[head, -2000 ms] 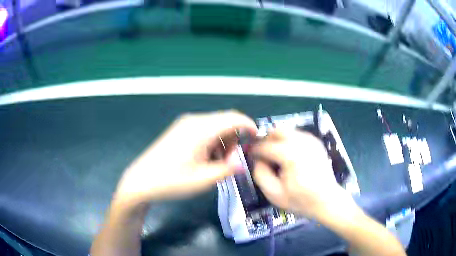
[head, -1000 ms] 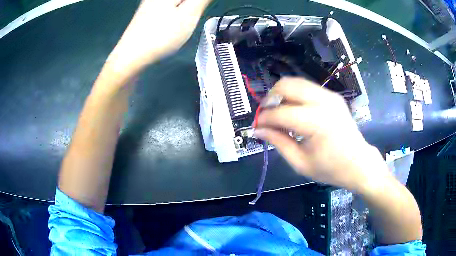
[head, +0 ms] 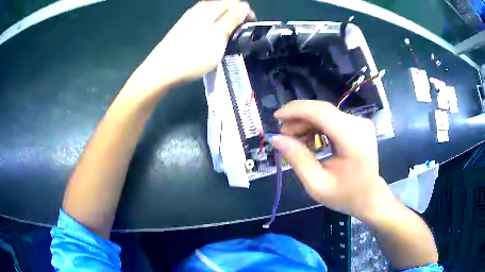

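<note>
A white appliance housing [head: 227,133] with a black inside stands on the dark mat, tilted in view. A silver ribbed heatsink [head: 242,95] lies along its left side, with thin red leads [head: 261,139] near its lower end. My left hand [head: 215,40] is at the housing's upper left corner by the black cable; its fingertips are partly hidden, so its grip cannot be told. My right hand [head: 340,154] is over the housing's lower edge, blurred, with thumb and forefinger apart beside the leads. A purple ribbon cable [head: 278,191] hangs over the lower edge.
Several pale heatsink modules [head: 421,85] with short leads lie on the mat at the right. A translucent white pouch [head: 420,186] hangs at the bench edge. Below it, a dark crate holds shiny clear packing [head: 367,247]. The dark mat [head: 58,122] spreads to the left.
The view has tilted down since the first frame. Since the second, my left hand has come to the housing's upper left corner, and the black cable loops there sit lower. My right hand's forefinger and thumb have spread.
</note>
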